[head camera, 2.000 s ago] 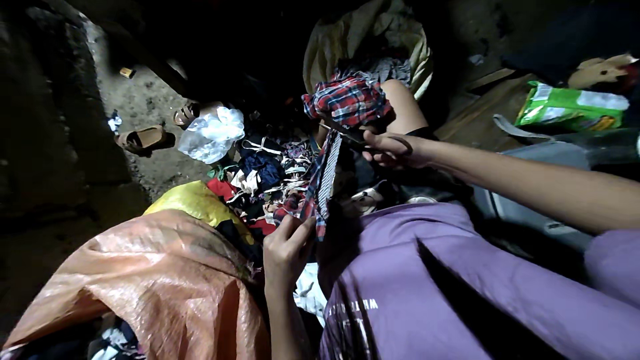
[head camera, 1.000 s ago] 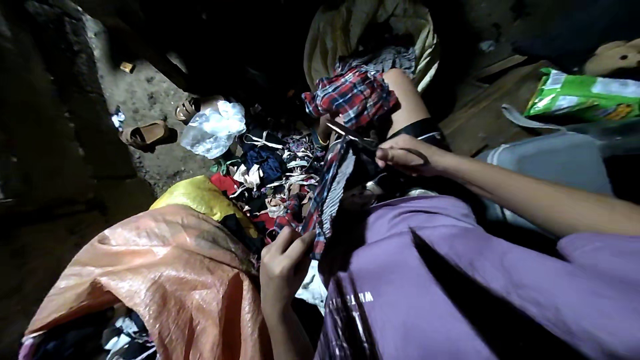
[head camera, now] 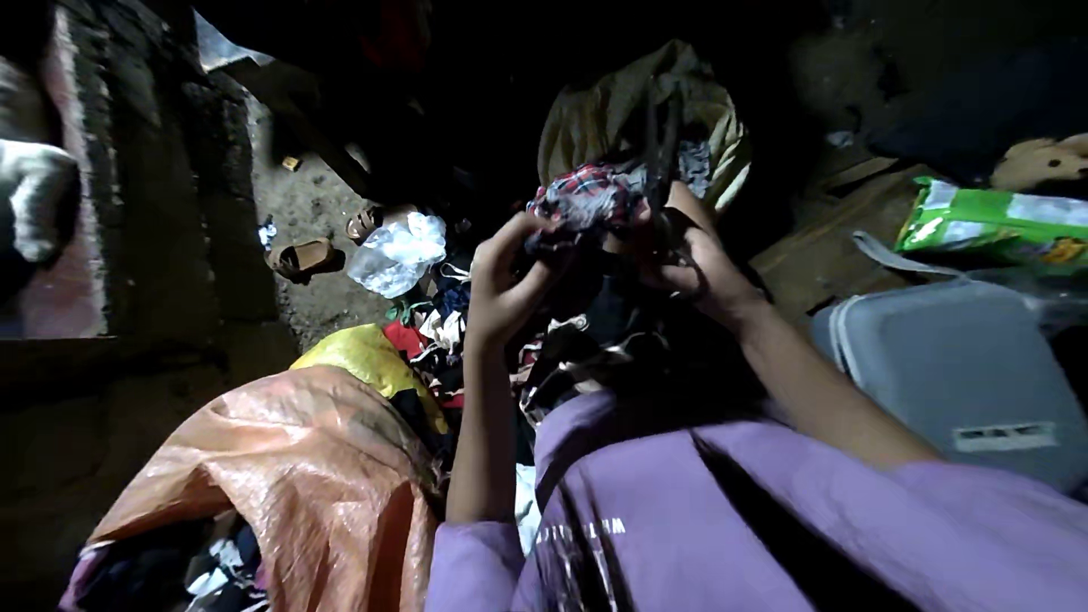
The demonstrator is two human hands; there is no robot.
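My left hand (head camera: 510, 276) grips the left edge of a bunched red and blue plaid cloth (head camera: 586, 191), its fingers and thumb closed around the fabric. At the cloth's right side, my right hand (head camera: 701, 263) is curled around the handles of dark scissors (head camera: 663, 144), whose long blades point up, away from me. The blades stand in front of an open cloth sack (head camera: 586, 110) that holds grey fabric. Shadow hides part of the right fingers and the scissors' handles. Below and between my hands lies a heap of mixed cloth scraps (head camera: 442, 327).
An orange woven plastic sack (head camera: 323, 467) with fabric inside and a yellow sack (head camera: 365, 361) are at the left. Beyond them lie a clear plastic bag (head camera: 399, 255) and sandals (head camera: 304, 257). A grey case (head camera: 952, 365) and a green packet (head camera: 994, 221) are at the right.
My left hand has moved up and away from me, closer to the right hand. The plaid strip that stretched down between my hands is now bunched up between them. The scissors now point upward.
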